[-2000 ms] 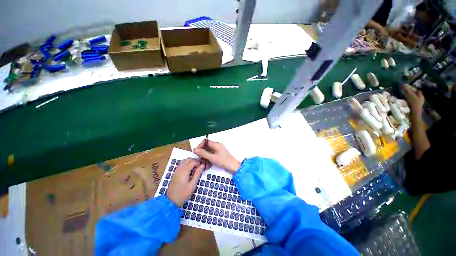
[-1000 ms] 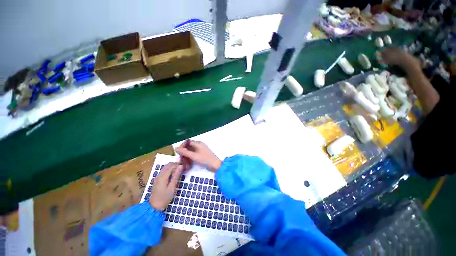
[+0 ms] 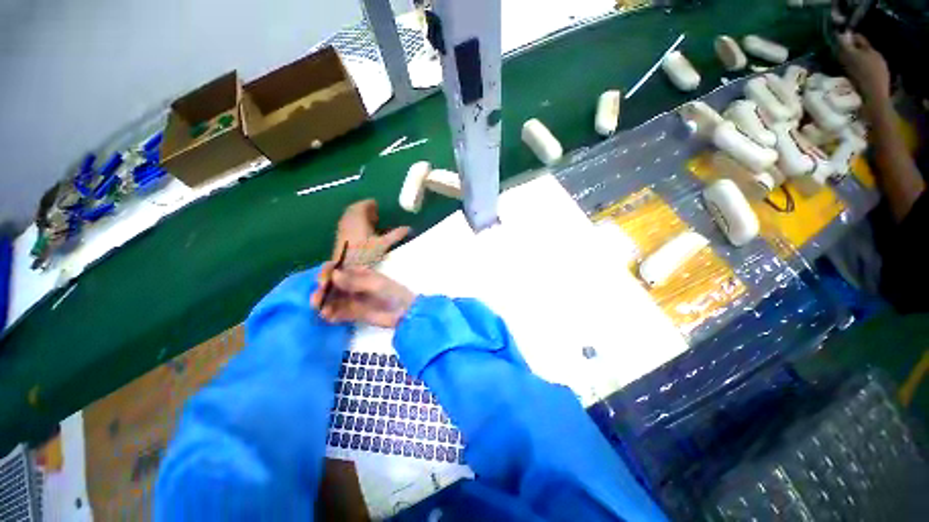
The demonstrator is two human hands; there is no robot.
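My left hand (image 3: 362, 240) reaches forward over the green belt's near edge, blurred, with fingers apart and nothing visible in it. My right hand (image 3: 365, 296) is just behind it and holds a thin dark pointed tool (image 3: 335, 273), tip up. The white sticker sheet (image 3: 392, 408) with rows of small dark pieces lies below my hands, partly hidden by my blue sleeves. Two white device housings lie on the belt ahead, one upright in view (image 3: 414, 187) and one (image 3: 444, 183) partly behind the post.
A metal post (image 3: 472, 112) stands beyond the white paper (image 3: 530, 275). At right, a pile of housings (image 3: 779, 122) and clear trays (image 3: 703, 357); another person's arm (image 3: 884, 122) is there. Cardboard boxes (image 3: 204, 131) stand across the green belt (image 3: 234, 235). Cardboard (image 3: 153, 398) lies at left.
My left hand has left the sticker sheet and reached forward to the belt. My right hand still holds the tool. The view has turned right, so the post and boxes appear further left.
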